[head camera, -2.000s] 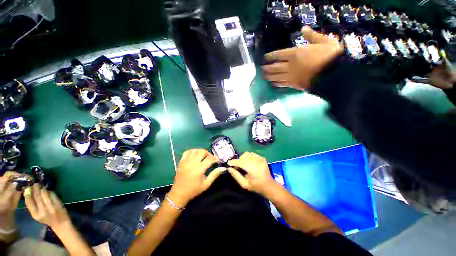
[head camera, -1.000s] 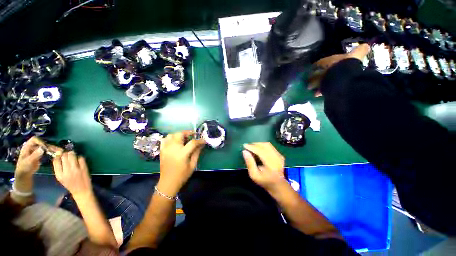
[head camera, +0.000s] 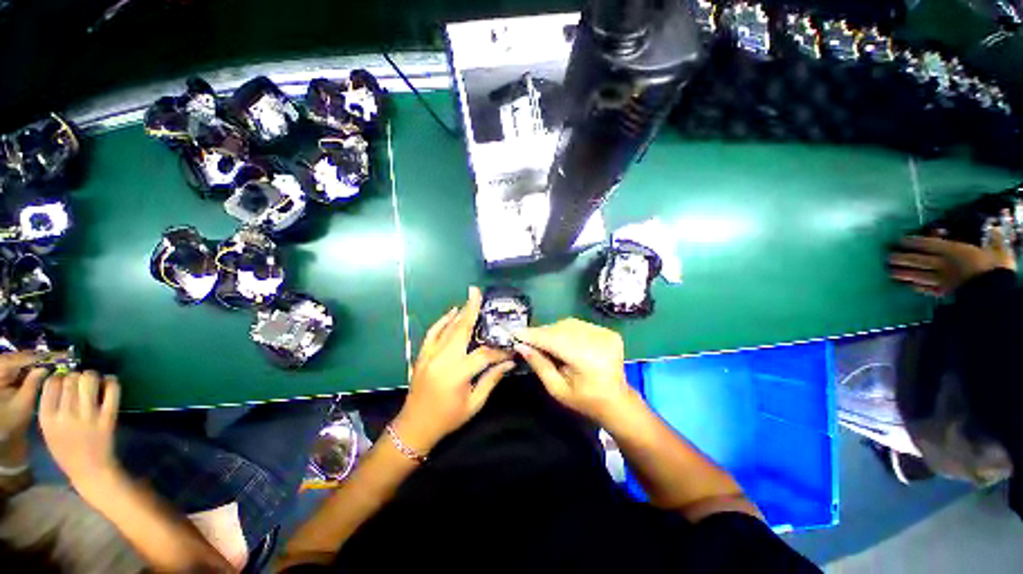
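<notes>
A compact unit (head camera: 504, 312) with a black shell and a silver-white centre lies on the green bench near its front edge. My left hand (head camera: 447, 364) holds the unit at its left and front side. My right hand (head camera: 574, 361) has its fingertips together on the front right of the unit's bright centre; whether they pinch a small part cannot be made out. The power driver (head camera: 619, 123), long and black, hangs over the screw feeder (head camera: 482, 191), its tip low at the feeder's front. A set-down unit (head camera: 626, 277) lies right of the feeder, against a white crumpled piece (head camera: 664, 243).
Waiting units (head camera: 266, 196) lie in a loose cluster on the left. A neighbour's hands (head camera: 81, 415) work at the far left. Another person's hand (head camera: 942, 262) rests at the far right by more units. Grouped units (head camera: 853, 43) fill the back right. A blue bin (head camera: 754, 432) is below the bench edge.
The unit has moved from the cluster's side to in front of me, and my right hand has come onto it. The other person's arm has moved right, and the grouped units' front row has left the back right.
</notes>
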